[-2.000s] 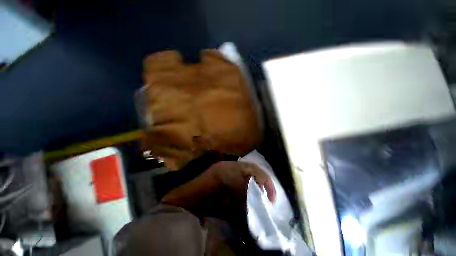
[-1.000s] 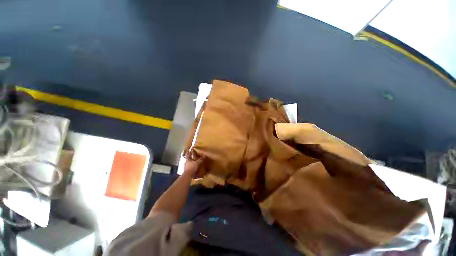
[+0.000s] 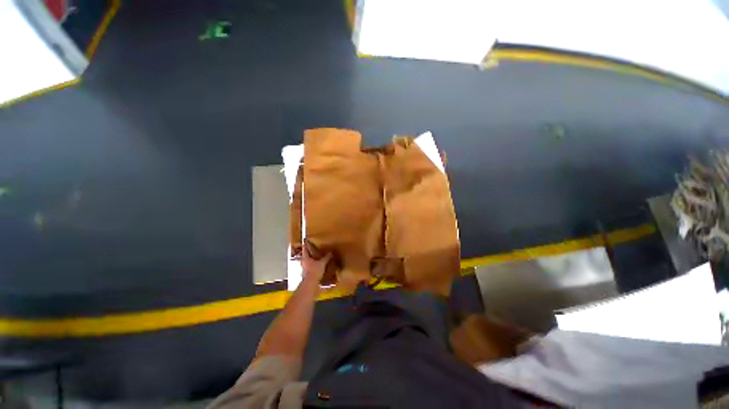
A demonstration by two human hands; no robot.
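Brown garment panels (image 3: 344,192) lie in a heap on a white support in front of me, with a dark seam down the middle. White edges (image 3: 292,160) of the support or a sheet show beside and behind the cloth. My left hand (image 3: 315,262) grips the near left edge of the brown cloth, its fingers partly hidden in the folds. My right hand is not in view. More brown cloth (image 3: 484,337) shows at my right side, low in the picture.
Blue-grey floor with yellow lines (image 3: 160,318) surrounds the heap. A grey plate (image 3: 270,224) stands out left of it. At the right are a white table corner (image 3: 647,307), whitish cloth or plastic (image 3: 559,363) and a tangle of threads (image 3: 703,200). White surfaces (image 3: 432,28) stand at the far side.
The large brown panel that spread to the right over the table now lies mostly on the heap. My left hand keeps hold of the near left edge. The view has turned.
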